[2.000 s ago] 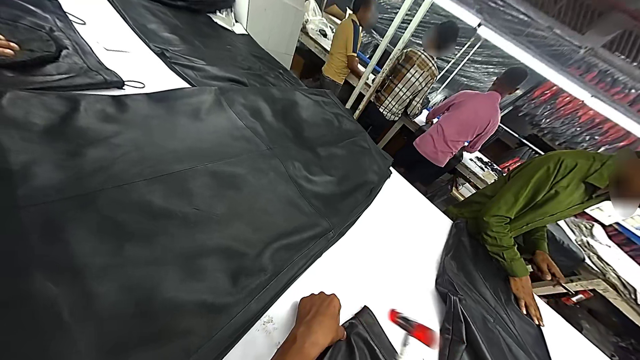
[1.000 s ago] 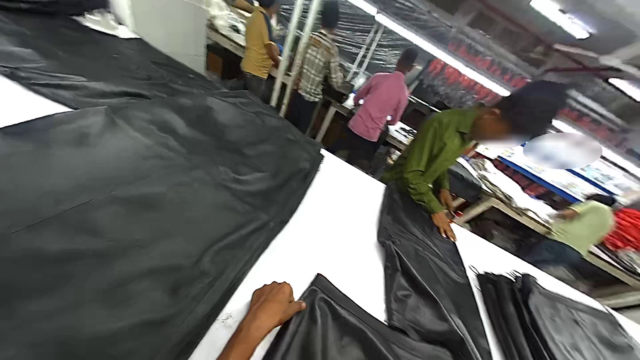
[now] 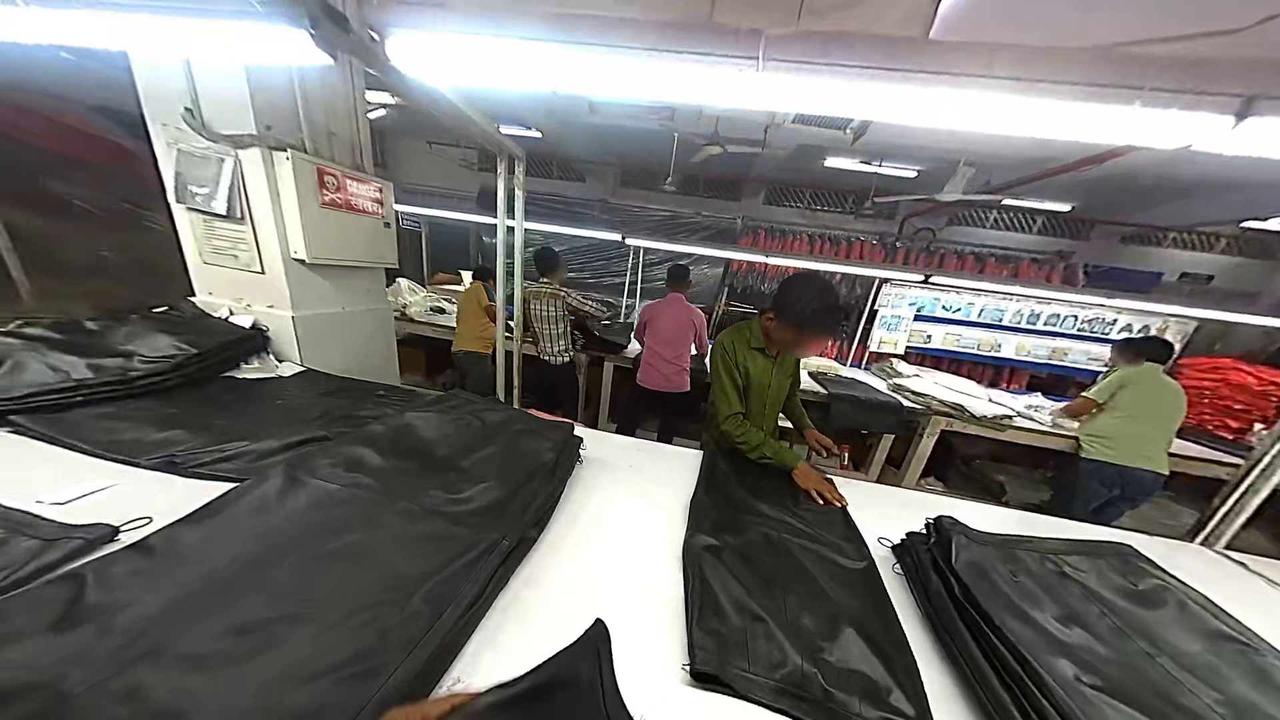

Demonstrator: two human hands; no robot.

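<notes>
At the bottom edge my left hand (image 3: pixel 432 708) shows only in small part, against the corner of a black garment piece (image 3: pixel 555 680); its fingers are mostly cut off. My right hand is out of the picture. Left of my hand lies a large stack of black leather-like garments (image 3: pixel 300 560). Across the white table, a co-worker in a green shirt (image 3: pixel 750 390) has both hands at the top end of a long black garment (image 3: pixel 790 590) and holds a small red tool (image 3: pixel 845 458).
Another stack of black garments (image 3: pixel 1090 610) lies on the white table (image 3: pixel 610 520) at the right. More black pieces (image 3: pixel 120 350) are piled at the far left, near a pillar with an electrical box (image 3: pixel 340 210). Several people stand at tables behind, near red bundles (image 3: pixel 1230 390).
The view has swung up and levelled. My left hand has dropped nearly out of the bottom of the picture. The red-handled tool seen on the table two seconds ago is no longer visible there.
</notes>
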